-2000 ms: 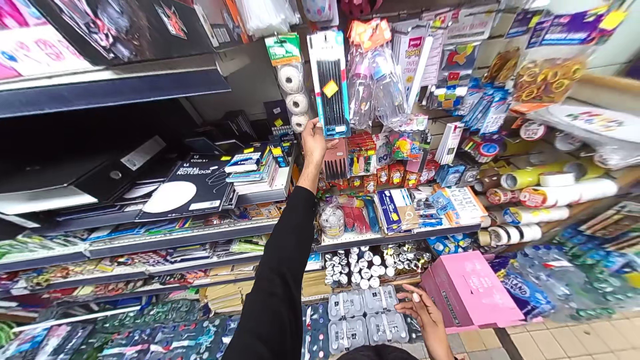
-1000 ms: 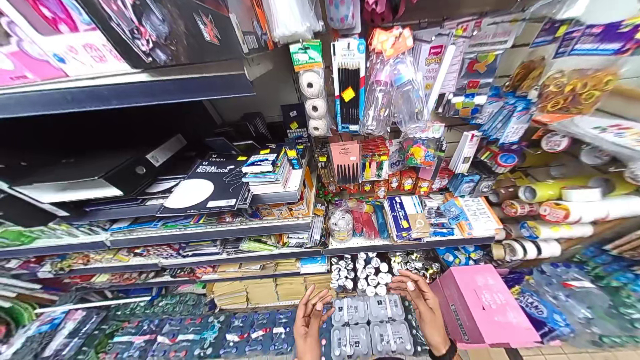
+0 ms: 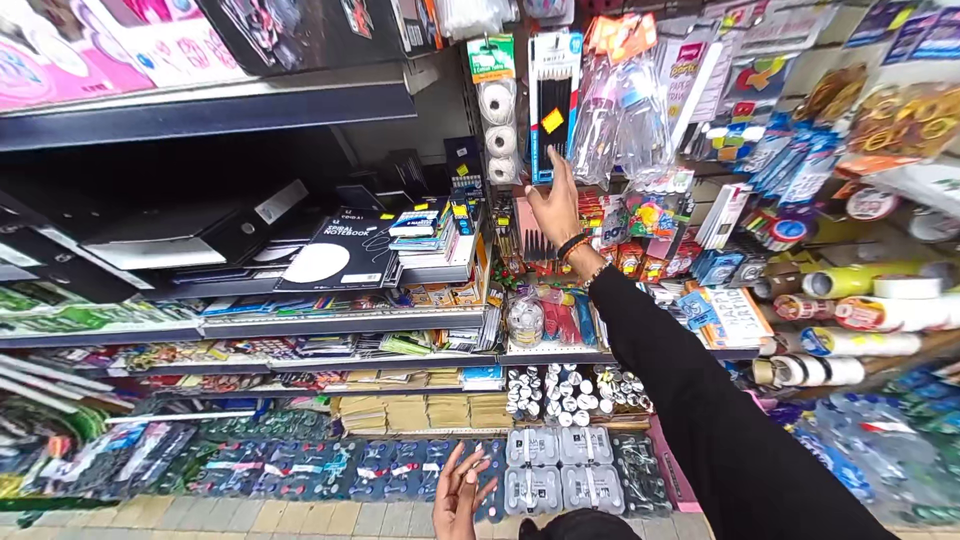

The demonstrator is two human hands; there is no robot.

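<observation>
My right hand (image 3: 556, 201), in a black sleeve with bracelets at the wrist, reaches up to the lower end of a hanging pack of black pencils (image 3: 553, 112). Its fingers are apart; whether they touch the pack is not clear. Left of that pack hangs a card of white cotton twine balls (image 3: 500, 135), and on its right are clear plastic bottles (image 3: 626, 112) under an orange header. My left hand (image 3: 459, 495) is low in the view with curled, parted fingers and nothing in it, beside the clear plastic storage cases (image 3: 531, 489).
Shelves on the left carry a spiral notebook (image 3: 341, 251), a black lever arch file (image 3: 202, 232) and brown envelopes (image 3: 427, 411). Rolls of tape or wrap (image 3: 859, 341) lie at the right. A dark shelf edge (image 3: 210, 112) juts out at the upper left.
My right hand has risen from low beside the storage cases to the hanging pencil pack. My left hand, at the pack two seconds ago, has been low since one second ago.
</observation>
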